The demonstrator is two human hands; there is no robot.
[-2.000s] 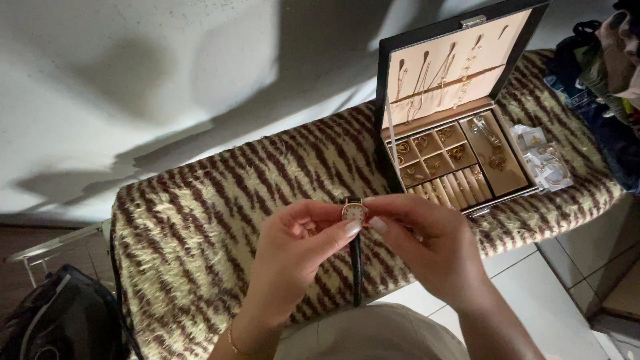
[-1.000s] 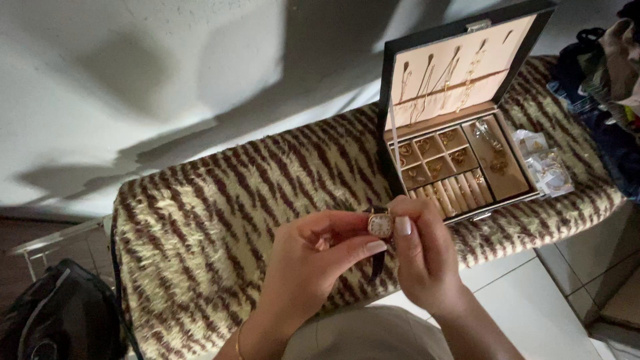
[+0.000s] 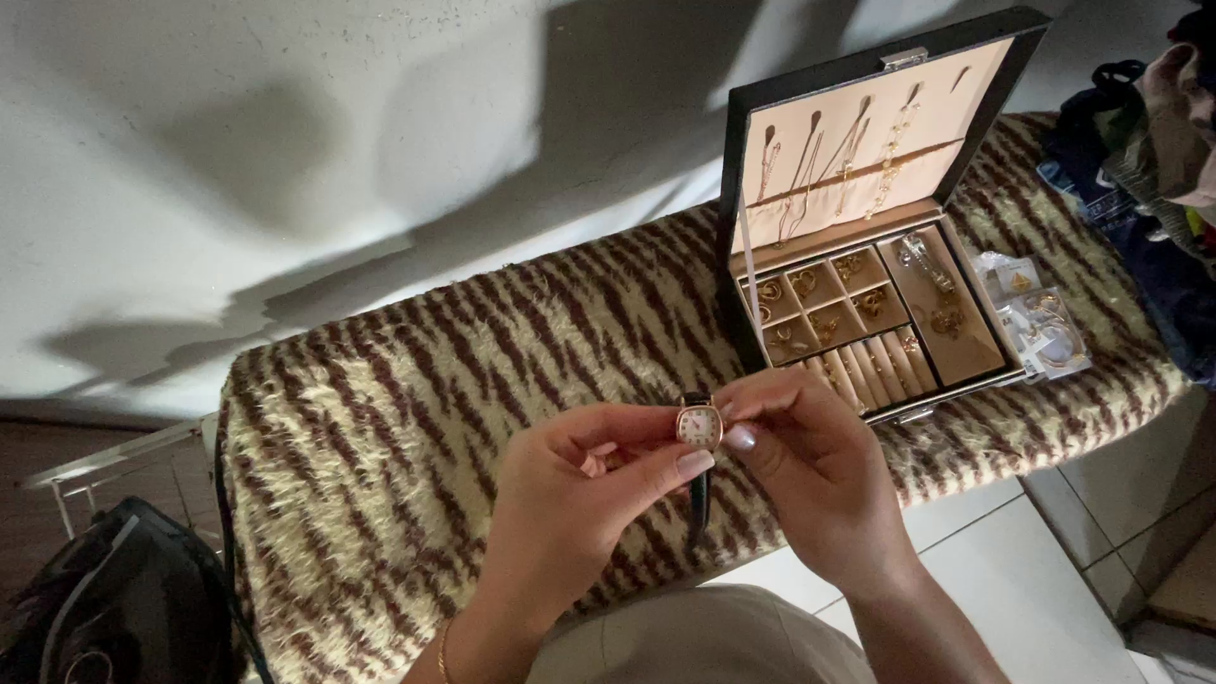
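Observation:
Between my two hands is a wristwatch with a gold-toned case, a pale dial and a dark strap hanging down. My left hand grips the case's left side between thumb and fingers. On the right edge, at the crown side, the thumb and index finger of my right hand pinch the watch; whether they hold the crown itself is hidden. Just beyond my right hand an open black jewelry box holds rings and earrings in compartments, a silver-toned piece in its long compartment, and necklaces hanging inside the lid.
The box rests on a bench with a tiger-striped plush cover, against a pale wall. Small clear plastic bags of jewelry lie right of the box. Clothes are piled at far right. A black bag stands at lower left.
Both hands with the watch have stayed close together in front of me, shifting slightly. The right fingers have changed their position at the watch's edge.

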